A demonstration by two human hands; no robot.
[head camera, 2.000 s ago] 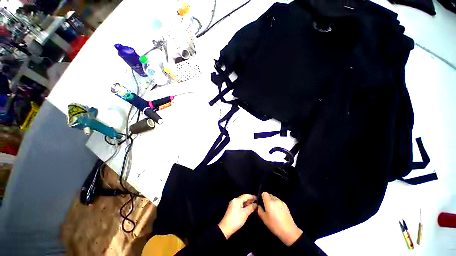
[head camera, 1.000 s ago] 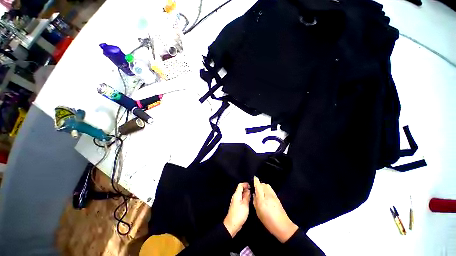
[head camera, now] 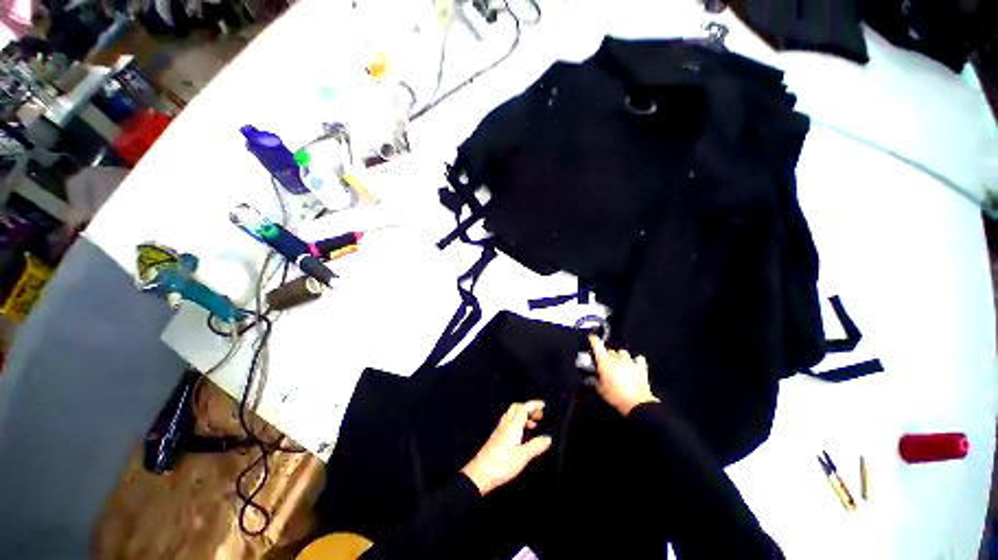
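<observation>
A black garment (head camera: 438,416) lies nearest me on the white table, partly over the table's front edge. My left hand (head camera: 509,446) rests on it, thumb and fingers apart, with no cloth clearly pinched. My right hand (head camera: 622,375) is at the garment's upper right edge, index finger stretched to a curved hanger hook (head camera: 592,325). A small pale patch shows beside its fingertips; whether it holds anything is unclear. A pile of black garments (head camera: 679,186) with narrow straps lies beyond.
A purple bottle (head camera: 274,156), dark thread spools (head camera: 293,292), a teal tool (head camera: 195,293) and cords lie left. Small snips (head camera: 837,481), a thin stick (head camera: 863,478) and a red cone (head camera: 933,446) lie right. A black corded hair dryer (head camera: 173,424) is below the table.
My hands were close together on the garment. My right hand has moved up and right to the hook; my left hand has stayed on the cloth and opened. The view has shifted.
</observation>
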